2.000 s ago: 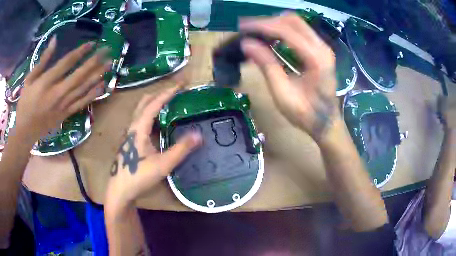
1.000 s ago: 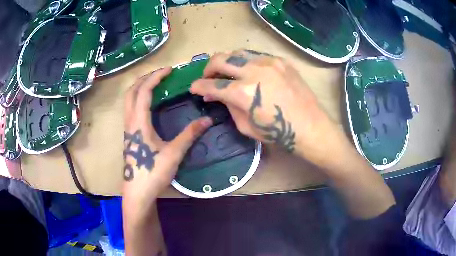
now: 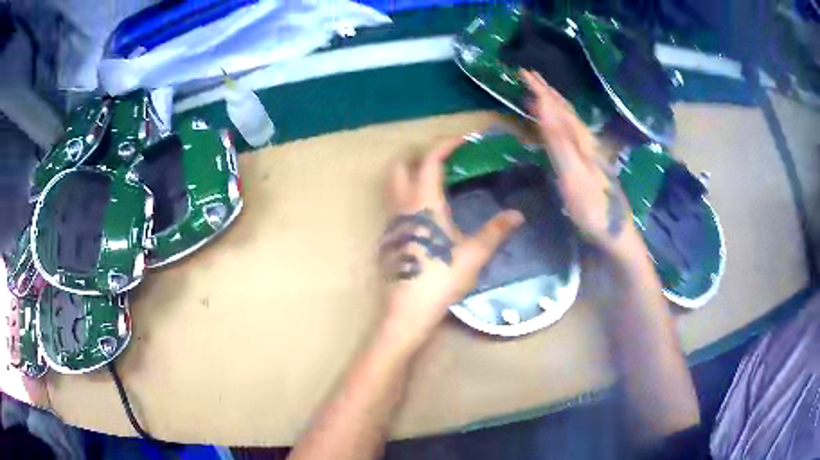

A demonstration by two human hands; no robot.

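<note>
A green car body [image 3: 521, 310] with a pale rim and dark recess lies on the brown cardboard, right of centre. My left hand [image 3: 432, 247] holds its left side, fingers around the edge and thumb over the recess. My right hand [image 3: 583, 171] is blurred at the body's right side, fingers raised and extended, with nothing visible in it. It hides part of the right rim. Whether the right hand touches the body cannot be told. Dark material shows in the recess, but a separate insert cannot be made out.
Several green bodies [image 3: 193, 193] overlap at the left. More bodies [image 3: 688, 238] stand at the right and back right. A translucent bottle [image 3: 249, 112] lies at the back on the green surface. A blue crate [image 3: 180, 27] with white liner [image 3: 270, 45] is behind. A black cable [image 3: 126, 404] crosses the left edge.
The view has shifted, bringing the crate and bottle into view. The car body and left hand now appear further right. My right hand has left the recess and opened at the body's right side.
</note>
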